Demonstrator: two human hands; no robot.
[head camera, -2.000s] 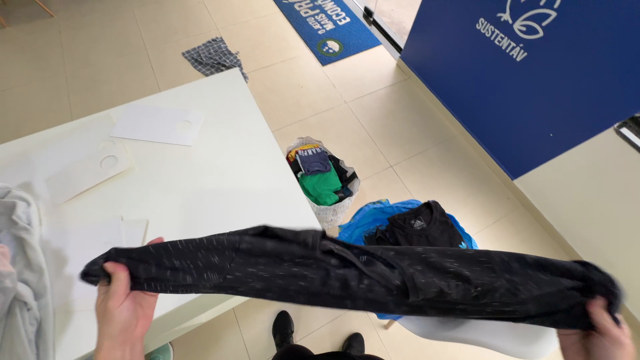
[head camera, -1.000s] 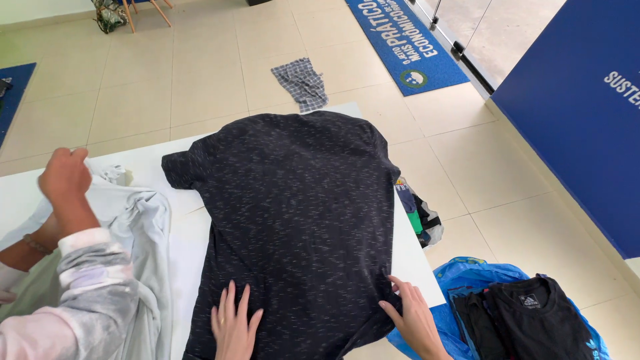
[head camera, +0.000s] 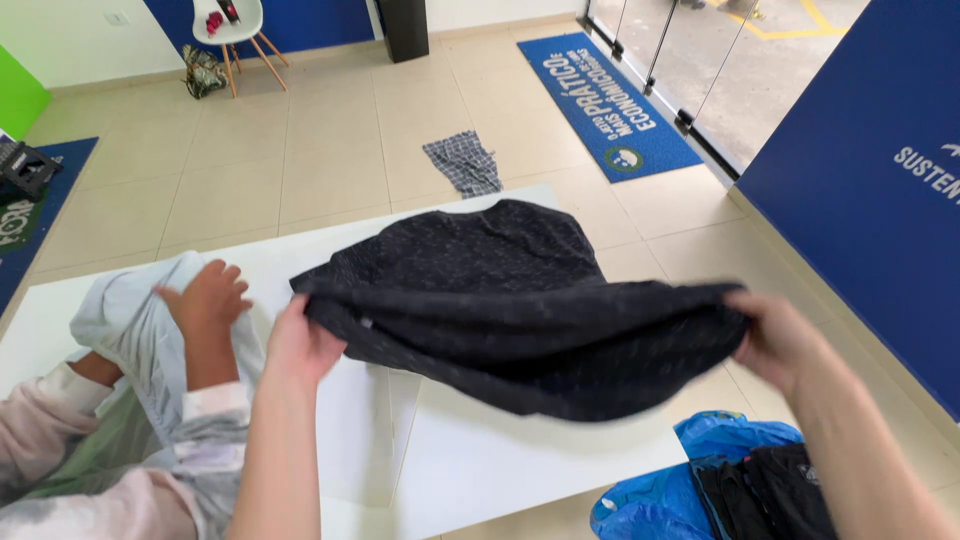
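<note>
A black flecked T-shirt (head camera: 480, 255) is stretched between my hands over the white table (head camera: 480, 465). Its far part lies along the table's far edge, and its hem is lifted with the opening facing me. My left hand (head camera: 304, 341) grips the hem at the left corner. At the opposite corner, my right hand (head camera: 772, 334) pinches the hem, slightly blurred. Beside my left arm, a co-worker's hands are in a pale grey garment (head camera: 161, 315). White sheets (head camera: 367, 420) lie on the table below the shirt.
A blue bag (head camera: 652, 502) with folded dark clothes (head camera: 772, 487) is at lower right. A checkered cloth (head camera: 466, 163) lies on the floor beyond the table, near a blue mat (head camera: 607, 105). A white chair (head camera: 229, 26) stands at the back, and a blue wall (head camera: 862, 187) rises at right.
The shirt was held in a long band, then lay spread on the table under my hands. Now its hem is raised between them. The co-worker's raised hand has come down onto the pale garment.
</note>
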